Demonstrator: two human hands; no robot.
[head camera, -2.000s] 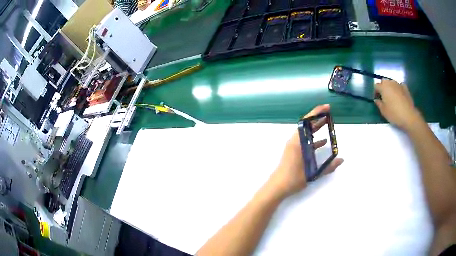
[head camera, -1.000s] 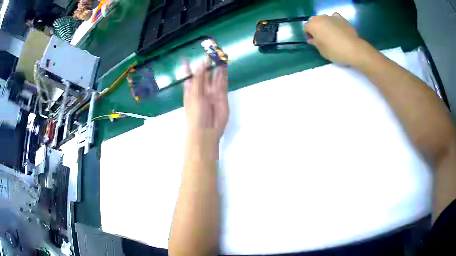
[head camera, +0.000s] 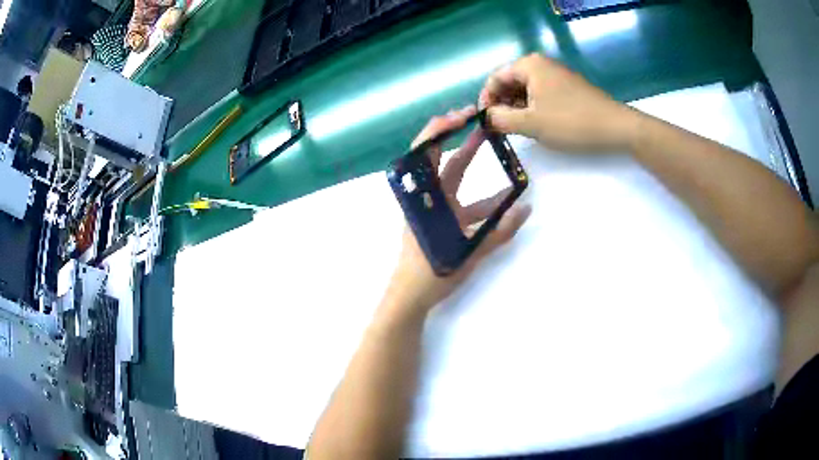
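A black phone housing frame is held above the white work sheet, tilted, with its solid plate end toward the lower left. My left hand grips it from beneath and behind, with fingers showing through the open window. My right hand has its fingertips at the frame's upper corner; whether they grip the rim or a small part there cannot be told. Another black housing frame lies on the green mat beyond the sheet, at the left.
A black component tray stands at the far side of the green mat. A pale cable with a yellow-green fitting reaches the sheet's left edge. A white-grey box machine stands at left. A person's hand shows at the top left.
The frame from my left hand now lies on the mat at left. The frame that my right hand held at the mat is now in my left hand over the sheet, with my right hand at its corner.
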